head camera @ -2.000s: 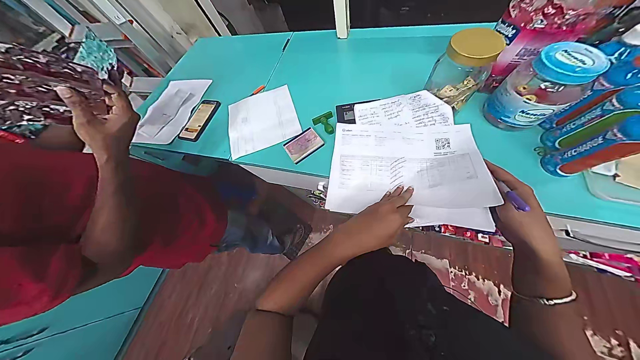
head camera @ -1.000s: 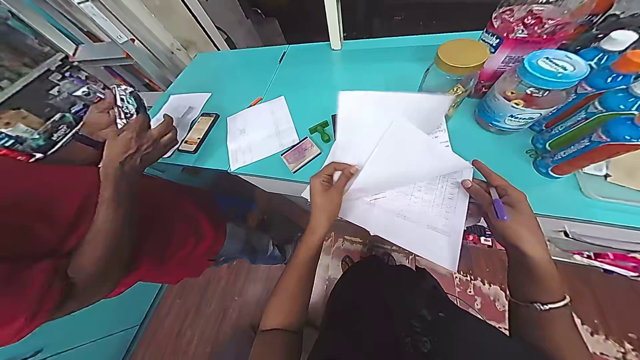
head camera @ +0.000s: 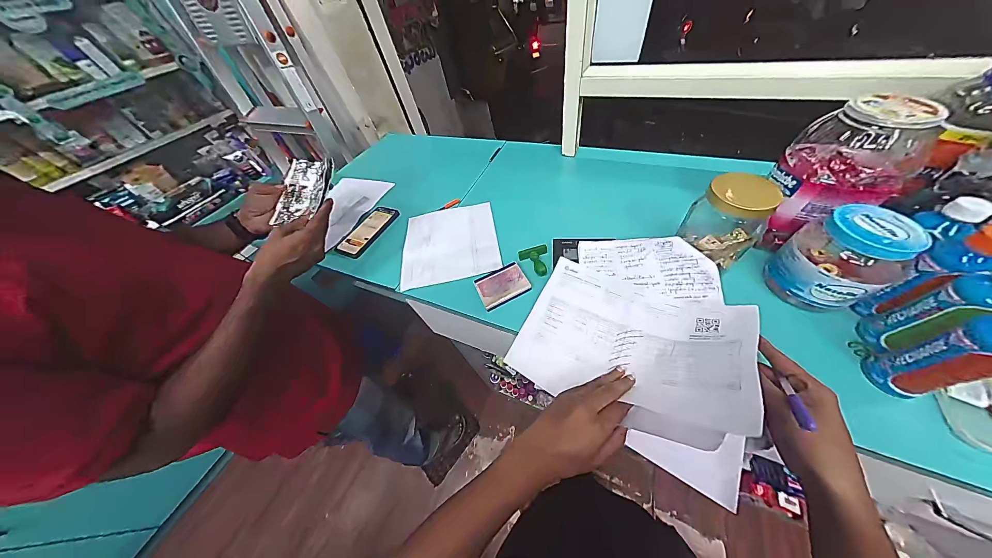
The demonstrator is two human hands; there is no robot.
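Note:
Several printed paper sheets (head camera: 682, 356) lie overlapped at the counter's front edge, partly over it. My left hand (head camera: 581, 422) holds their lower edge, fingertips on the top sheet. My right hand (head camera: 798, 411) grips their right edge and also has a purple pen (head camera: 798, 403) between its fingers. Behind the sheets a handwritten page (head camera: 655, 263) lies on the counter, over a dark flat object (head camera: 566, 248) that is mostly hidden. To the left are a green clip-like object (head camera: 535, 257), a small pinkish pad or box (head camera: 502, 285) and another sheet (head camera: 451, 246).
A teal counter (head camera: 620, 182) runs across. Jars (head camera: 732, 217) and blue bottles (head camera: 930, 341) crowd its right end. A phone (head camera: 368, 231) and a paper (head camera: 353, 205) lie at left, where a co-worker in red (head camera: 232, 349) holds a silvery packet (head camera: 302, 190).
The sheet that my left hand was lifting a second ago now lies flat, printed side up. The co-worker's hands now hold the silvery packet up beside the phone. The view has tilted upward.

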